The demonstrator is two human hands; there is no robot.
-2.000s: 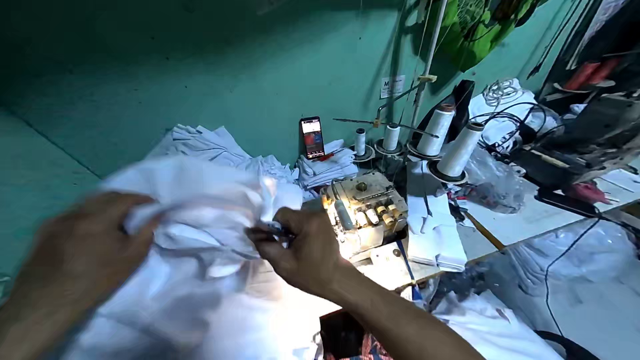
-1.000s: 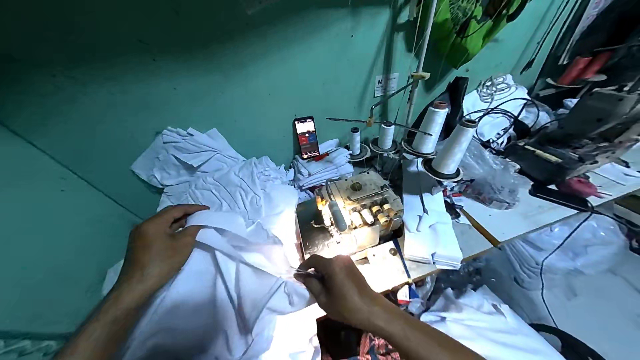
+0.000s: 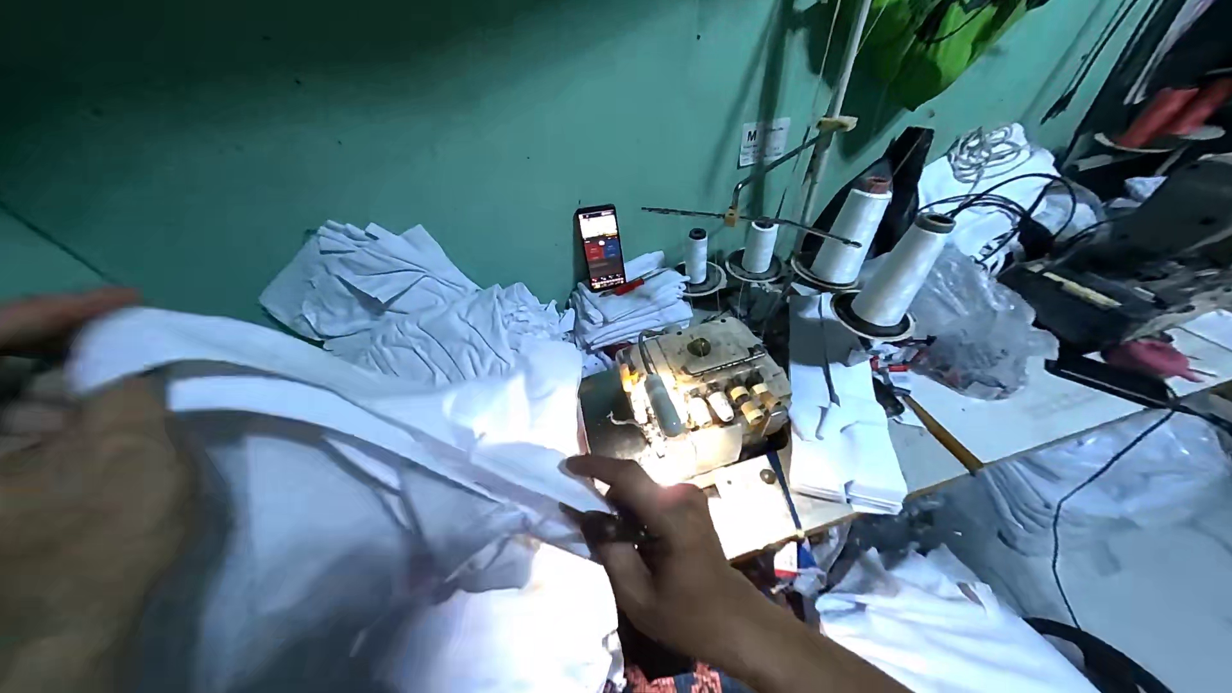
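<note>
White fabric (image 3: 385,452) stretches between both hands in front of me. My left hand (image 3: 87,481), blurred at the left edge, grips a raised folded edge of it. My right hand (image 3: 664,549) pinches the other end near the machine's front; a small dark object shows between its fingers, too hidden to name. Just beyond that hand stands an overlock sewing machine (image 3: 703,385) with its lamp lit, several tension dials on its front. Piled white cloth (image 3: 385,289) lies behind the fabric against the wall.
A phone (image 3: 601,248) leans on folded white cloth (image 3: 630,308). Thread cones (image 3: 905,269) stand behind the machine, beside a thread stand pole (image 3: 837,96). White fabric pieces (image 3: 837,433) are stacked right of the machine. Farther right are a clear plastic bag (image 3: 982,327) and another sewing machine (image 3: 1126,260).
Since one second ago my left hand has moved left and closer to the camera, drawing the fabric edge out. My right hand remains near the machine's front, holding the fabric.
</note>
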